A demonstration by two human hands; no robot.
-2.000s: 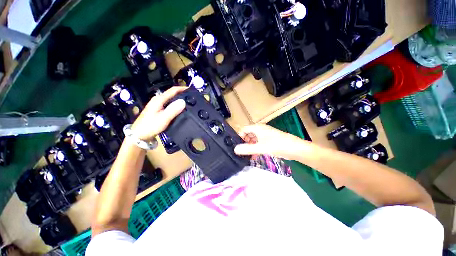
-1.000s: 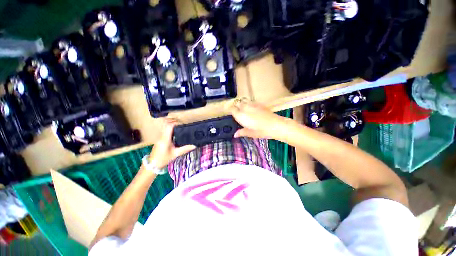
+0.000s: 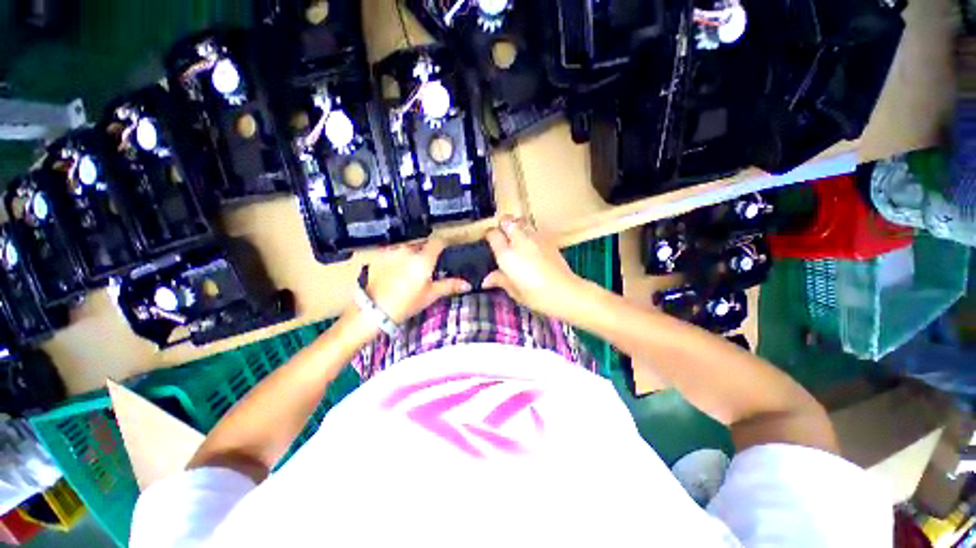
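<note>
My left hand (image 3: 407,280) and my right hand (image 3: 521,261) hold a black housing (image 3: 468,264) between them at the bench edge, close to my body. Only a short dark part of it shows between my thumbs and fingers; the rest is hidden. Just beyond it, two open housing sub-assemblies (image 3: 441,178) stand side by side on the bench, each with a silver-white disc, wires and a tan circle.
More open housings stand in a row at the left (image 3: 139,171). One lies sideways near the bench edge (image 3: 203,294). Large black units are stacked at the right (image 3: 706,107). A green crate (image 3: 241,375), cardboard with more units (image 3: 653,359) and a red stool (image 3: 845,219) are below.
The housing has turned between my hands, from its long face with round recesses to a short dark part. My hands have come closer together.
</note>
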